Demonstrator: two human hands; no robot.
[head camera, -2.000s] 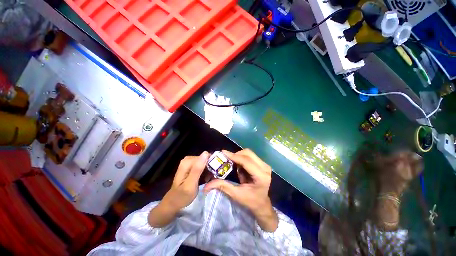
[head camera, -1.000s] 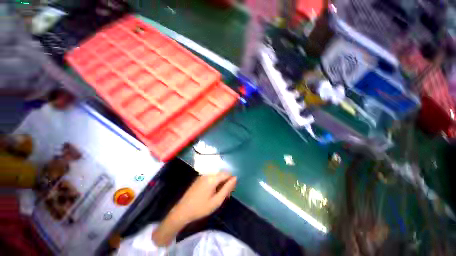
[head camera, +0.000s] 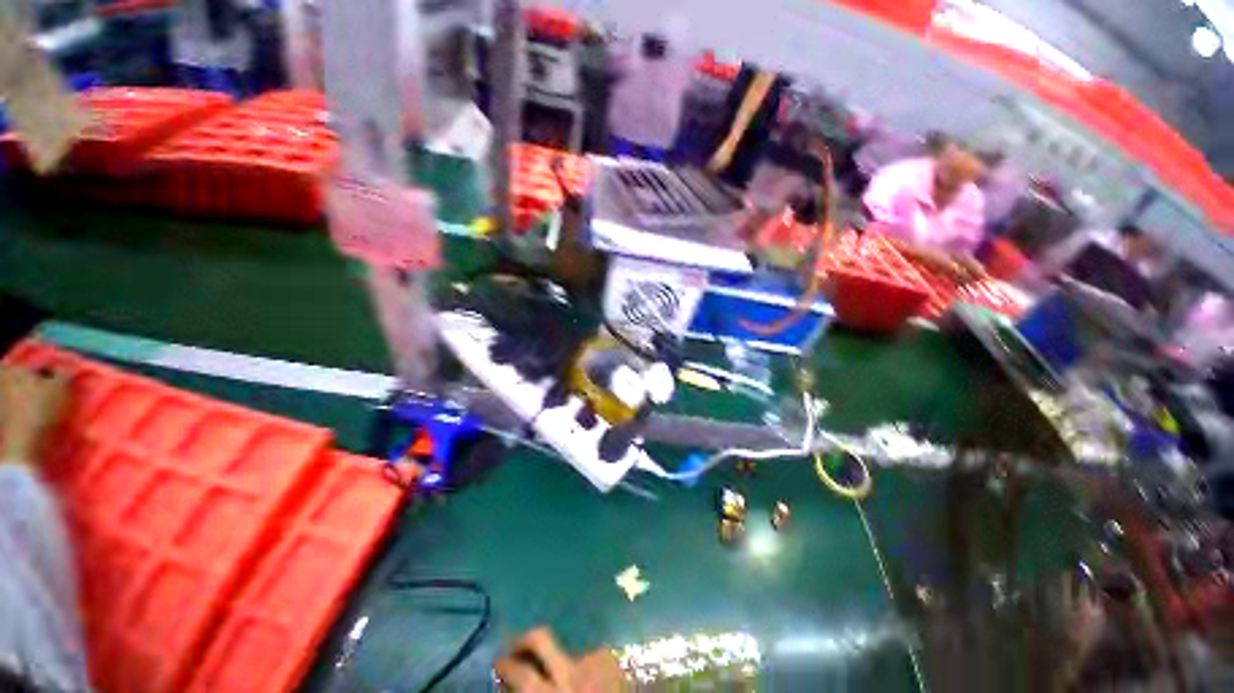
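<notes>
My left hand (head camera: 30, 406) is at the far left, blurred and cut off by the edge, over the red tray (head camera: 163, 474). Its pale sleeve reaches up from below; its fingers and anything in them are unclear. My right hand (head camera: 555, 665) is at the bottom edge, mostly cut off, left of the yellowish adhesive sheet (head camera: 690, 658). Its grip is hidden. The small unit seen earlier is not visible. A cream scrap (head camera: 632, 582) lies on the green mat. Small dark and copper-coloured units (head camera: 732, 516) lie farther right.
A blue glue gun (head camera: 436, 440) lies beside the trays, and a black cable curves below it. A white power strip (head camera: 535, 406) with plugs crosses behind the mat. A tape roll (head camera: 842, 471) is at the right. A white-blue fan box (head camera: 652, 301) and co-workers are beyond.
The view has swung up and right, taking the press out of view. The unit held between both hands at first is no longer seen. My left hand now shows over the tray.
</notes>
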